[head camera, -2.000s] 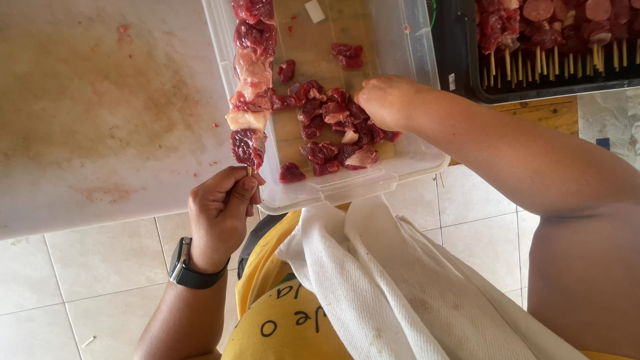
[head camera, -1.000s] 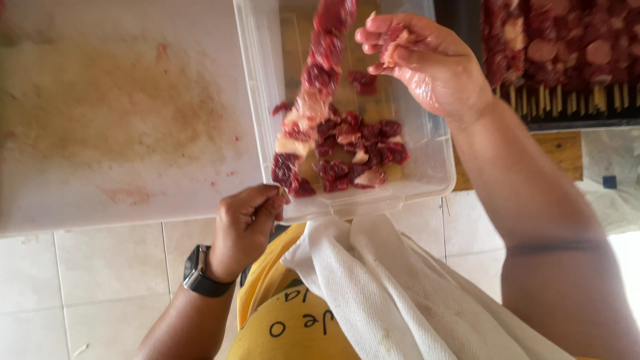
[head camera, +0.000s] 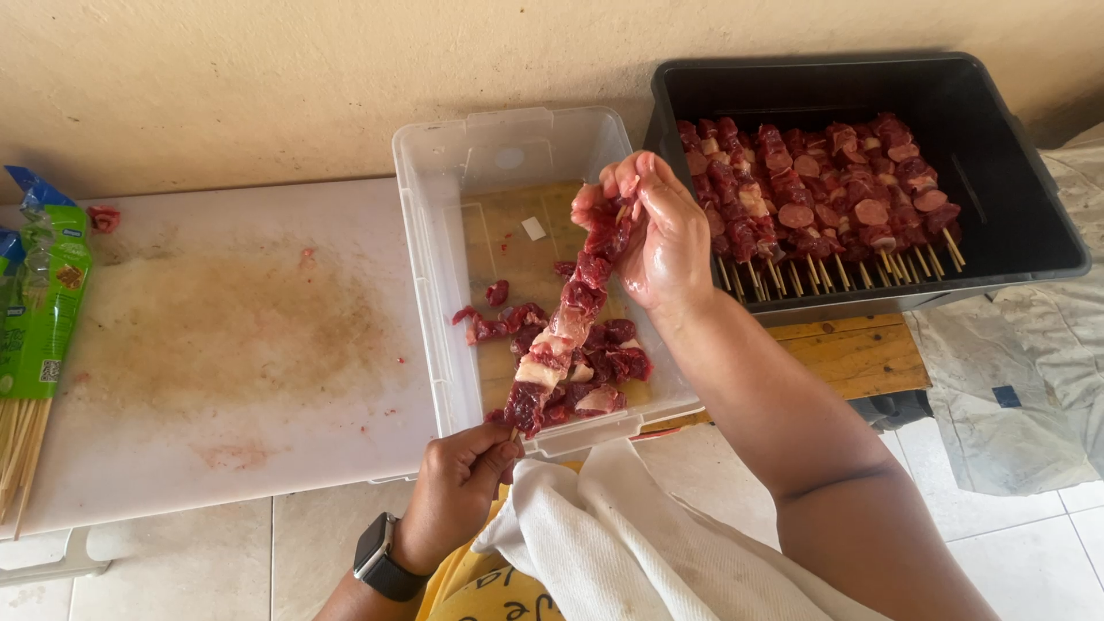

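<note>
My left hand (head camera: 470, 479), with a black watch on its wrist, grips the lower end of a skewer strung with raw meat chunks (head camera: 565, 332). At the skewer's upper end, my right hand (head camera: 651, 228) has its fingers around a piece of red meat by the tip of the stick. The loaded skewer slants over a clear plastic container (head camera: 423, 285). Loose raw meat pieces (head camera: 617, 362) lie in that container, partly hidden beneath the skewer.
On the right, a black plastic bin (head camera: 1018, 198) holds several finished-looking meat skewers (head camera: 793, 190) with sausage slices. A stained white cutting board (head camera: 224, 345) extends left, bearing a green package (head camera: 43, 302) of wooden skewers. A beige wall (head camera: 345, 78) runs behind.
My right hand has gone from the loose meat up to the skewer's tip with a meat piece. The skewer now slants more to the right. The view has widened and shifted.
</note>
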